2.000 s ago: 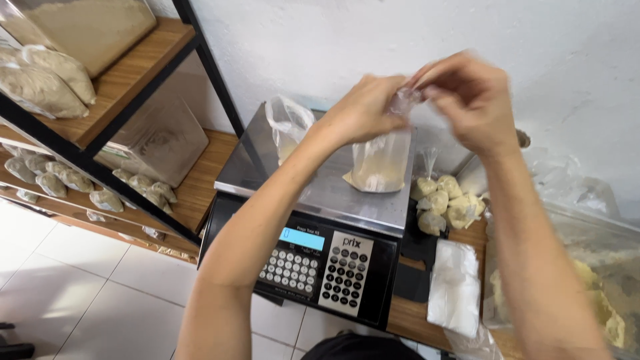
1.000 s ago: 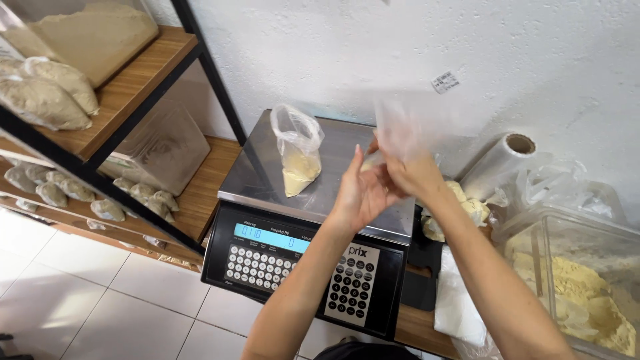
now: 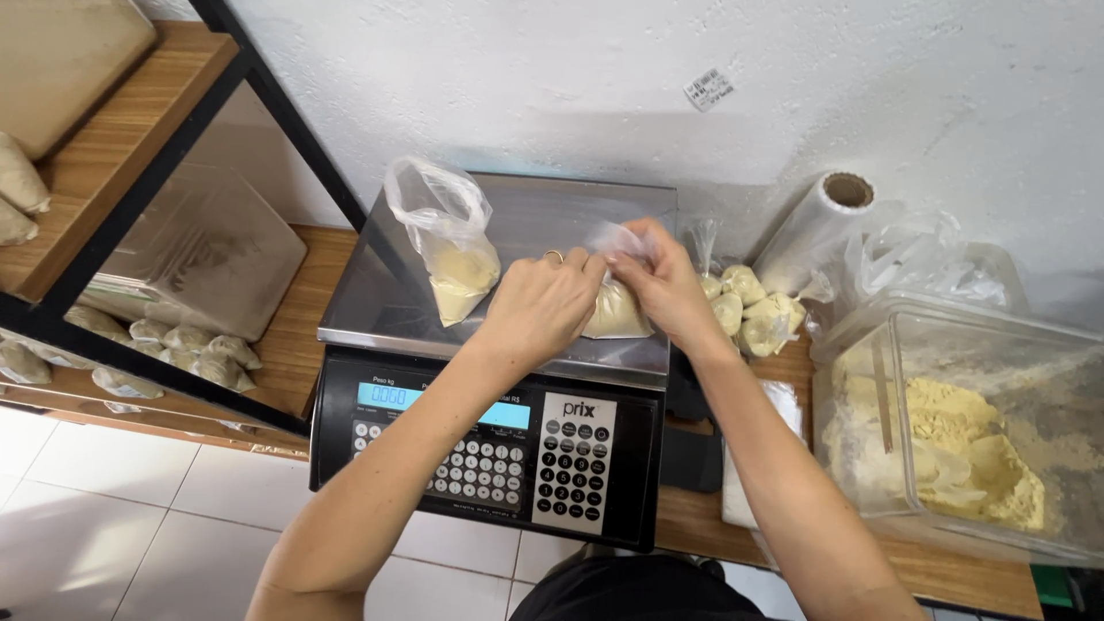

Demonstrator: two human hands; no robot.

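My left hand [image 3: 548, 297], with a ring on one finger, pinches the gathered neck of a clear plastic bag of pale powder [image 3: 618, 312]. My right hand [image 3: 660, 276] grips the loose top of the same bag, close beside the left. The bag's bottom rests on the front right part of the steel platform [image 3: 552, 203] of a Prix digital scale [image 3: 573, 457]. A second plastic bag [image 3: 461, 267], open at the top and partly filled with pale yellow powder, stands on the platform's left side. The fingers partly hide the held bag's neck.
To the right are tied bags of powder [image 3: 759, 315], a plastic film roll [image 3: 811, 228], a stack of flat bags [image 3: 768, 448] and a clear tub of yellow powder [image 3: 975, 448]. On the left, a black-framed wooden shelf [image 3: 155, 129] holds tubs and small filled bags [image 3: 198, 354].
Both hands have come down to the platform from above it. One second ago the right-hand bag was a blur raised in front of the wall; now its filled bottom rests on the scale.
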